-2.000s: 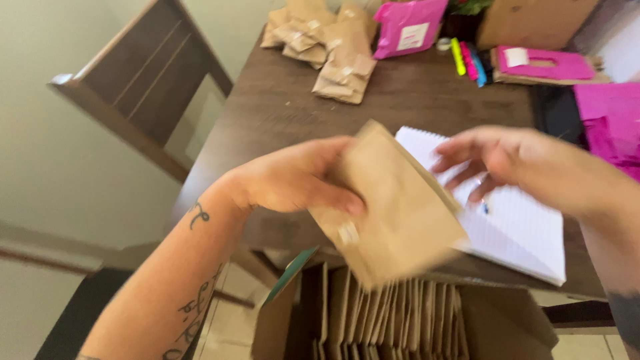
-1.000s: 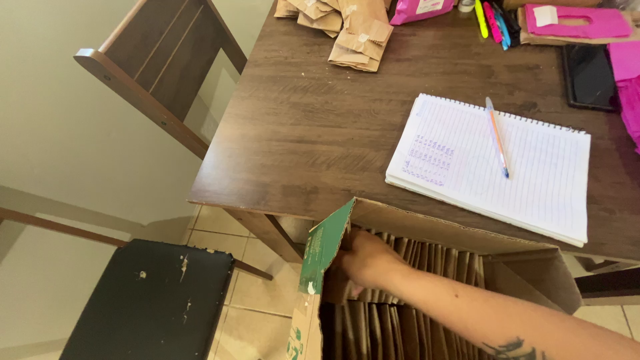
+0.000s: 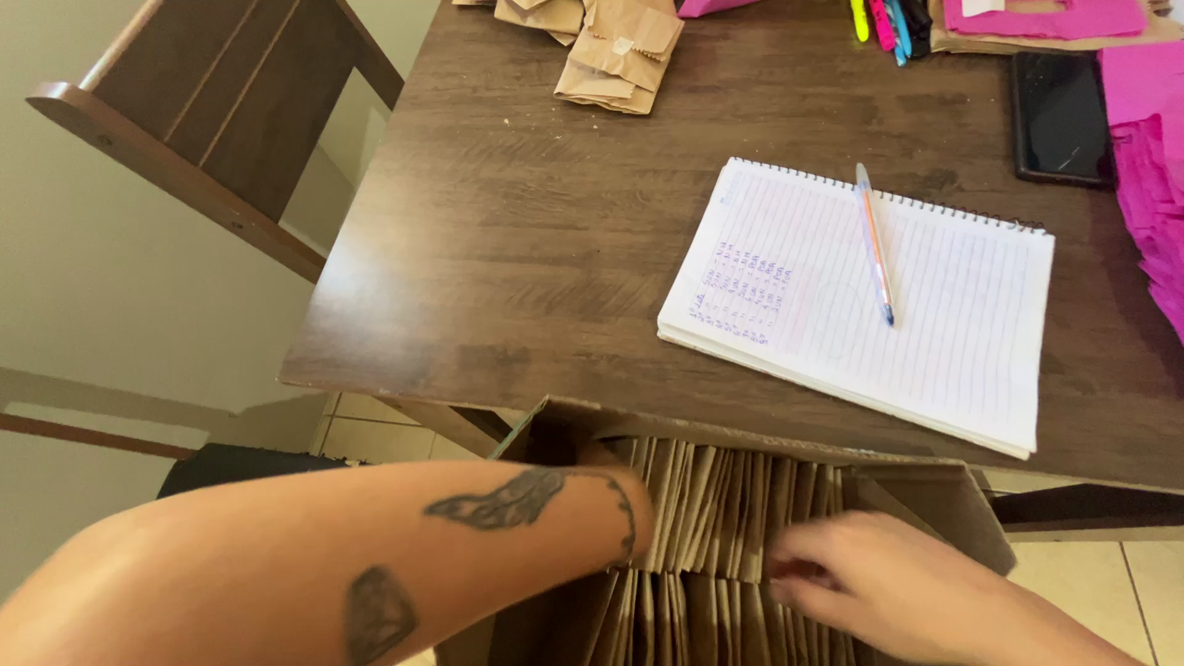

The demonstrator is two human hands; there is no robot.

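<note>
A cardboard box [image 3: 962, 509] stands against the table's near edge, packed with two rows of upright folded kraft paper bags [image 3: 708, 509]. My left forearm comes in across the lower left, and my left hand [image 3: 606, 455] is down inside the box's far left corner, left of the bags; its fingers are hidden. Over the right part of the rows is my right hand [image 3: 823, 569], fingers curled and thumb below them at the bag tops. It is blurred, and whether it grips a bag cannot be made out. A spiral notebook [image 3: 860, 296] with handwriting lies beyond the box, a pen [image 3: 874, 245] on it.
More folded kraft bags [image 3: 624, 55] lie at the table's far side. Highlighters [image 3: 879, 28], a black phone [image 3: 1061, 120] and pink packaging [image 3: 1152, 185] are at the right and back. A wooden chair [image 3: 231, 111] stands left of the table [image 3: 518, 231].
The kraft packet held in my left hand two seconds ago is no longer in view. My left arm now reaches into the box; my right hand has moved from the box's left end toward its right.
</note>
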